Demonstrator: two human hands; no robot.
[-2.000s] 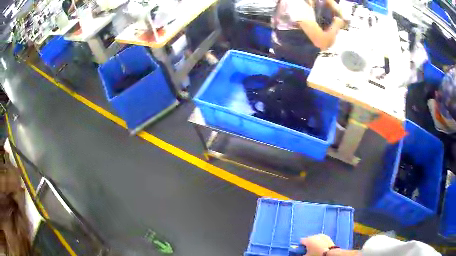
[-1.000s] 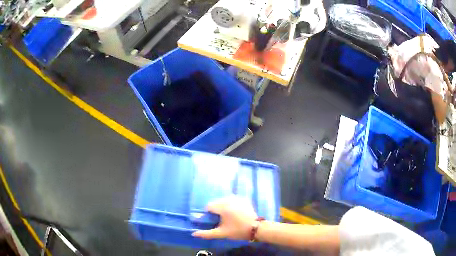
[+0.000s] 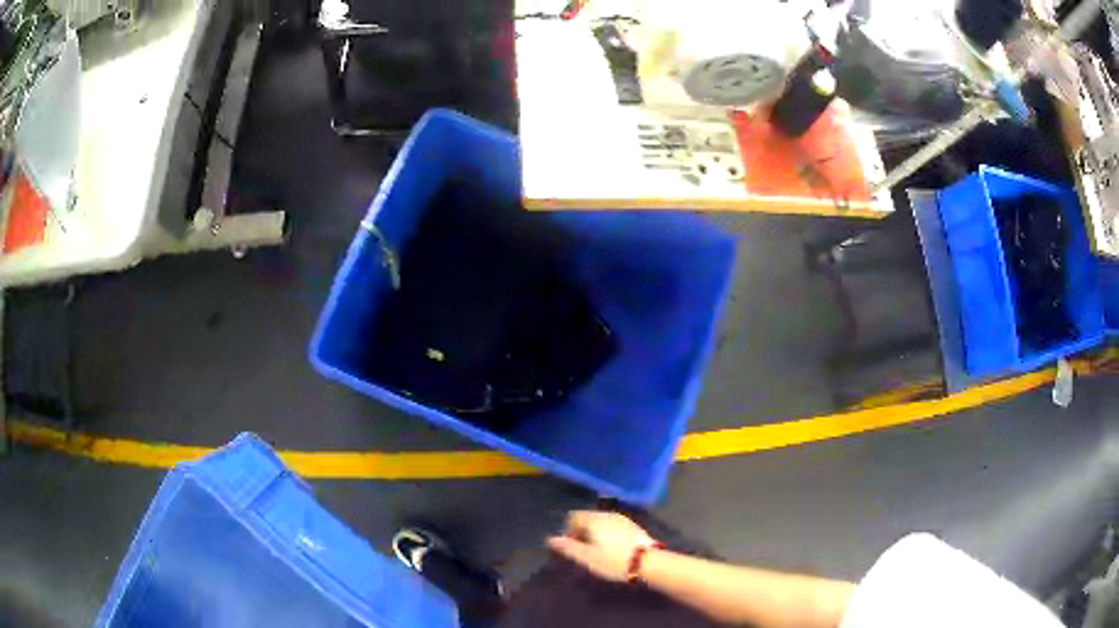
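A large blue bin (image 3: 693, 368) stands on the floor in front of me, tilted in view, with black fabric pieces (image 3: 491, 307) inside. A small pale yellowish mark shows on the black fabric, and a pale tie (image 3: 385, 255) hangs on the bin's left rim. My right hand (image 3: 604, 545) is just below the bin's near corner, slightly blurred, apparently empty with fingers loosely apart. A second blue bin (image 3: 270, 540) is at the lower left, cut off by the picture's edge. My left hand is not in view.
A pale worktable (image 3: 577, 147) with an orange-red patch overhangs the large bin's back. Another white table (image 3: 135, 184) is at left. A blue bin (image 3: 976, 294) with black pieces is at right. A yellow floor line (image 3: 405, 464) crosses behind the lower-left bin. A shoe (image 3: 423, 552) shows below.
The carried blue bin has moved to the lower left, and my right hand has come off it. The view has turned and moved closer to the large bin with black pieces.
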